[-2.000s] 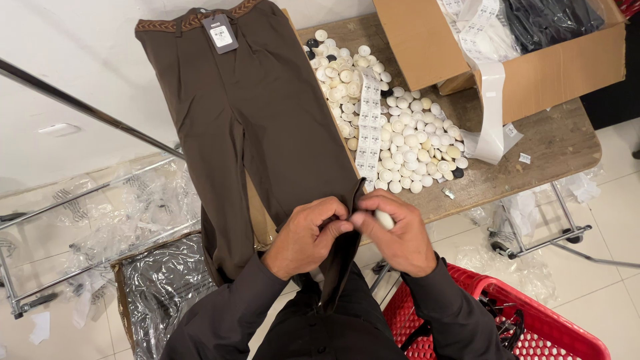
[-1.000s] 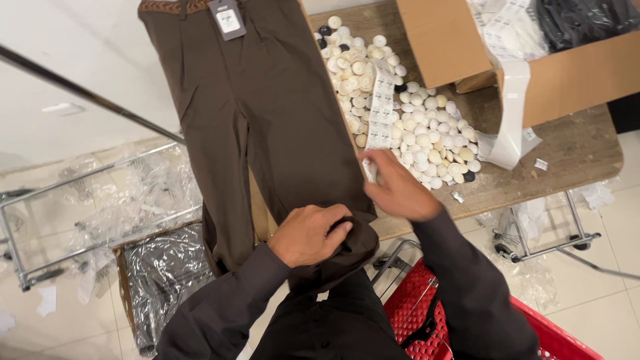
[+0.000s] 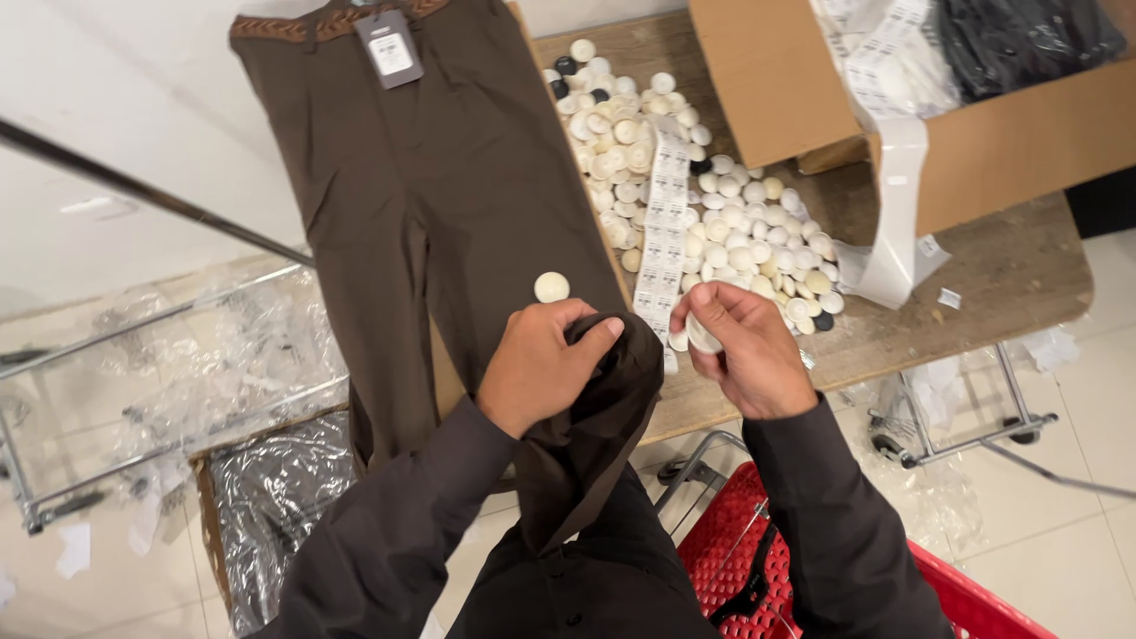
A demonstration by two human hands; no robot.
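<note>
Brown trousers (image 3: pixel 461 169) with a braided belt and a dark hang tag (image 3: pixel 389 51) lie across the table, their lower leg bunched toward me. My left hand (image 3: pixel 546 359) grips the folded leg hem between thumb and fingers. Just above its knuckles a round cream security tag (image 3: pixel 552 287) shows against the trousers; whether the fingers touch it is unclear. To the right, my right hand (image 3: pixel 741 346) pinches a white round tag piece (image 3: pixel 703 334), apart from the cloth. Behind it spreads a heap of white and cream round tags (image 3: pixel 737 235), a few black, with a strip of printed stickers (image 3: pixel 663 231) over them.
A cardboard box (image 3: pixel 1003 142) with plastic-wrapped dark items stands at the back right of the wooden table (image 3: pixel 1003 293). Below right is a red basket (image 3: pixel 976 586) with hangers. At lower left sits a carton of clear-wrapped goods (image 3: pixel 288 506), beside a metal rack frame (image 3: pixel 177 426) and loose plastic.
My right hand has moved away from the trouser leg and now holds a white tag piece. My left hand remains on the leg, whose end is bunched up. The cream tag now shows above my left hand.
</note>
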